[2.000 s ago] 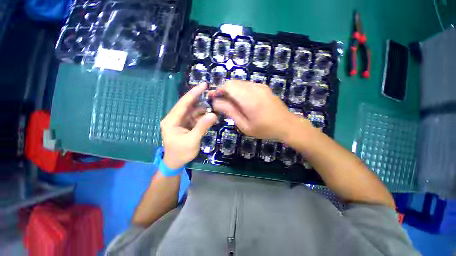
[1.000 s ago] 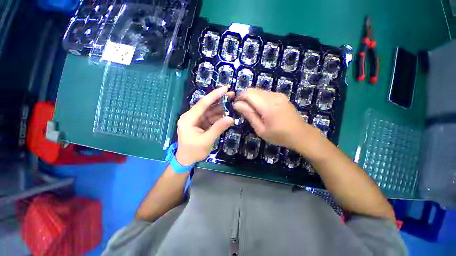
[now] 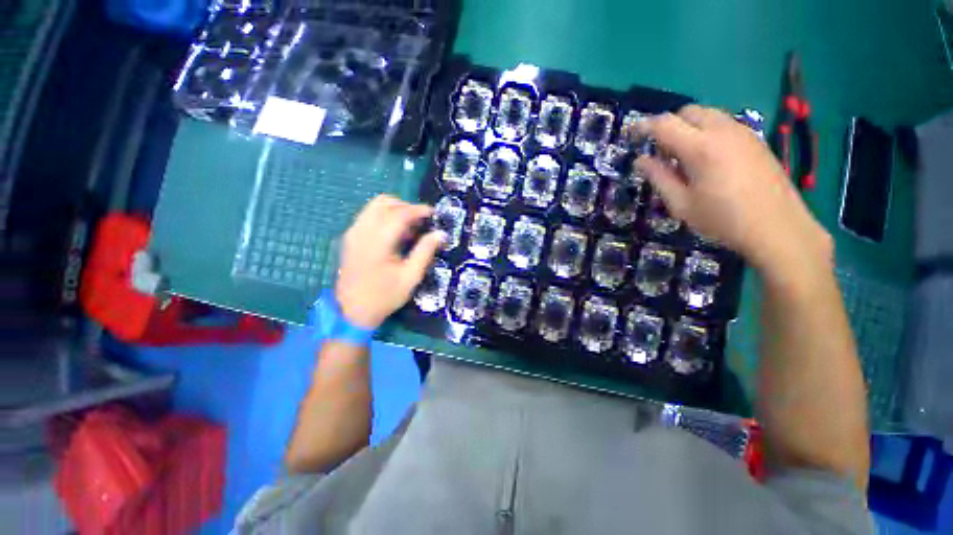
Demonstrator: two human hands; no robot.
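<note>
The black blister tray [image 3: 721,361] lies in front of me, with rows of silvery electronic modules [image 3: 557,254] in its pockets. My left hand [image 3: 378,263] is at the tray's left edge. Its thumb and index fingertips are beside a module [image 3: 448,222] in the third row from the back; whether they grip it is unclear. My right hand [image 3: 721,183] is over the back right of the tray. Its finger and thumb are apart near the back-row modules and partly cover them; anything small between the fingertips cannot be made out.
A clear small-cell tray [image 3: 303,225] is on the left and another [image 3: 873,324] on the right, partly behind my right forearm. A second black tray [image 3: 355,63] under clear plastic is at the back left. Red-handled pliers [image 3: 799,141] and a smartphone [image 3: 866,178] lie right.
My hands were together over the tray, working on a small piece. Now they are apart: the left at the tray's left edge, the right at the back right. The view has shifted slightly.
</note>
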